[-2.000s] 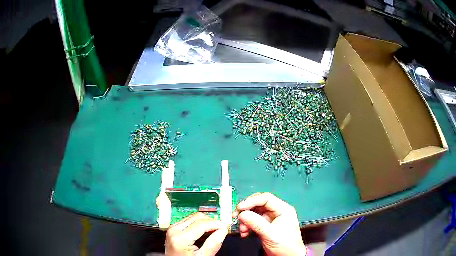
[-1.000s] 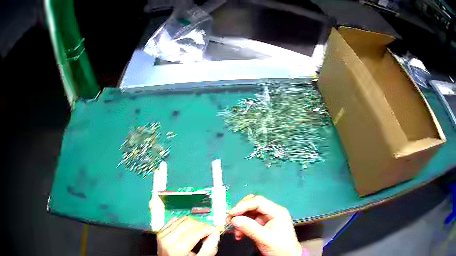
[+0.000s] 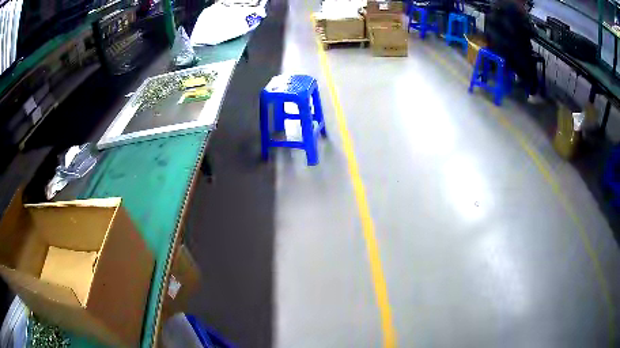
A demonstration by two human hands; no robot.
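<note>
No hand is in the picture. Nearest in front at the lower left stands the open brown cardboard carton [image 3: 126, 272] on the green bench mat [image 3: 160, 166]; a flap or cardboard piece shows inside it. Below the carton, a bit of the heap of small leaded parts [image 3: 47, 334] shows, cut off by the bottom edge. Farther along the bench lies a light-grey frame [image 3: 160, 136] with another heap of small parts [image 3: 160, 88] and some yellow and green pieces [image 3: 196, 94] inside it. The circuit board is out of view.
Clear plastic packaging [image 3: 76, 162] lies beyond the carton. A blue stool [image 3: 291, 102] stands in the dark strip right of the bench. Yellow lines [image 3: 364, 211] cross the grey floor. A person in dark clothing [image 3: 513, 44] is at the far right bench. Cartons on a pallet [image 3: 343, 28] stand far ahead.
The view has swung right, along the bench and aisle. Both hands, the circuit board and the smaller heap have left the picture; the carton now shows at the lower left.
</note>
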